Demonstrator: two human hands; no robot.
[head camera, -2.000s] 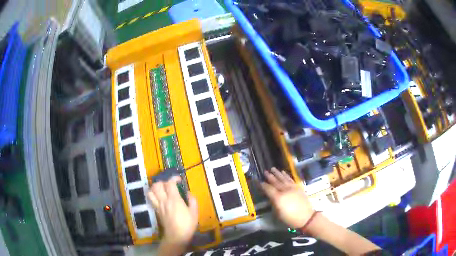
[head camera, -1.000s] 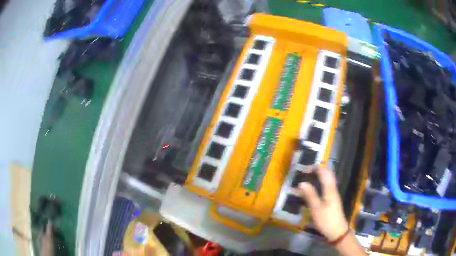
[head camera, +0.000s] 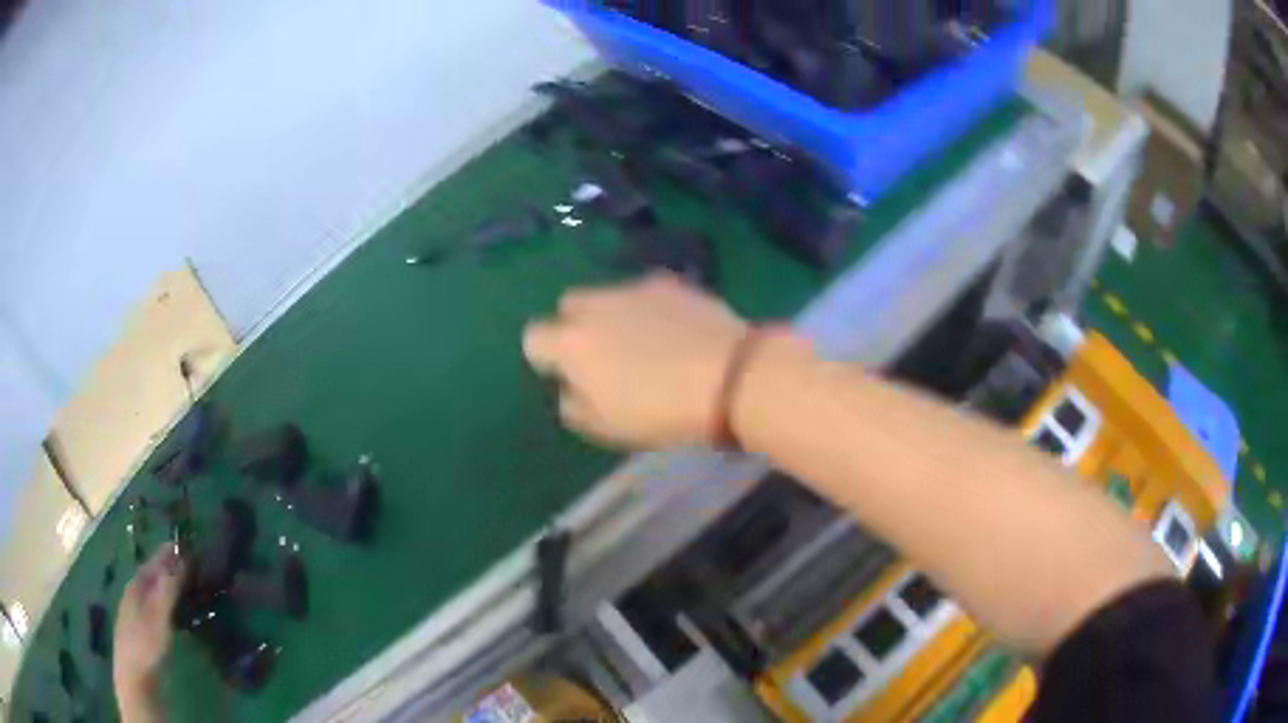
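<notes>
Black power adapters (head camera: 336, 504) lie loose in a cluster on the green belt (head camera: 410, 353) at the lower left, and more lie by the blue basket at the top. My left hand (head camera: 144, 622) is at the lower left edge, partly cut off and blurred, at the adapter cluster; its grip is unclear. My right hand (head camera: 636, 360) is over the middle of the belt, blurred, fingers curled and pointing left; whether it holds anything cannot be told. My right forearm partly covers the orange fixture tray (head camera: 1130, 410).
A blue basket (head camera: 876, 148) heaped with black items stands at the belt's upper end. A silver edge rail (head camera: 565, 565) runs between the belt and the tray conveyor. A light-blue stool top (head camera: 1203, 410) stands beyond the tray. A beige board (head camera: 141, 381) is at the left.
The view has swung left from the orange tray to the green belt. My right hand has left the tray's socket strip and is now over the belt. My left hand has come to the adapters.
</notes>
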